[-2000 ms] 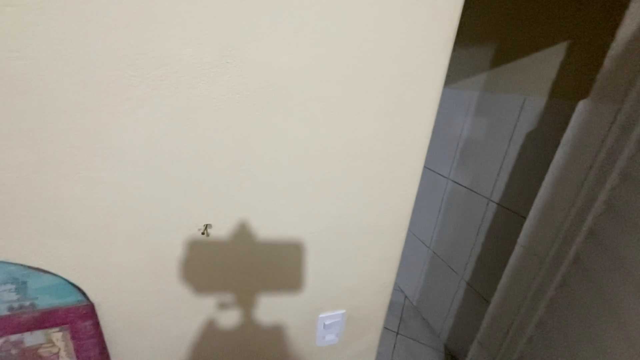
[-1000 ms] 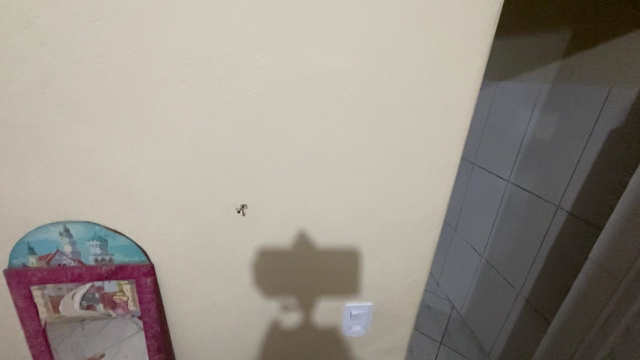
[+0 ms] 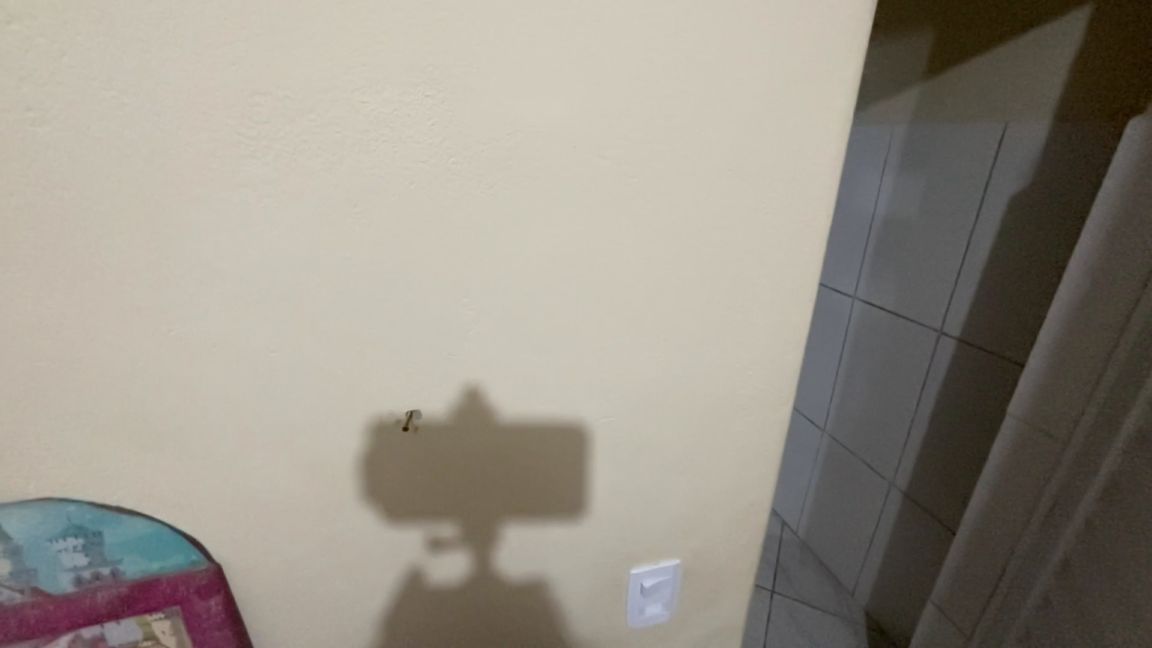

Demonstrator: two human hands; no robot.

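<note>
Neither my left hand nor my right hand shows in the head view. Ahead stands a cream painted wall (image 3: 558,225), with a small nail or hook (image 3: 410,420) in it left of centre. A dark shadow (image 3: 477,472) of a wide device on a mount falls on the wall just below and right of that nail. Low on the wall, near its right edge, is a white light switch (image 3: 653,594). At the lower left is part of a magenta-framed piece (image 3: 117,601) with a rounded blue top bearing painted castle towers; its lower part is cut off.
To the right, past the wall's vertical edge (image 3: 823,270), lies a dim space with white wall tiles (image 3: 900,360) and floor tiles (image 3: 810,612) at its foot. A pale surface (image 3: 1035,468), perhaps a curtain or door edge, runs slanting along the far right.
The view has shifted, so the framed piece, whose inner panel showed more fully one second ago, is now mostly out of frame. The shadow now touches the nail's place on the wall.
</note>
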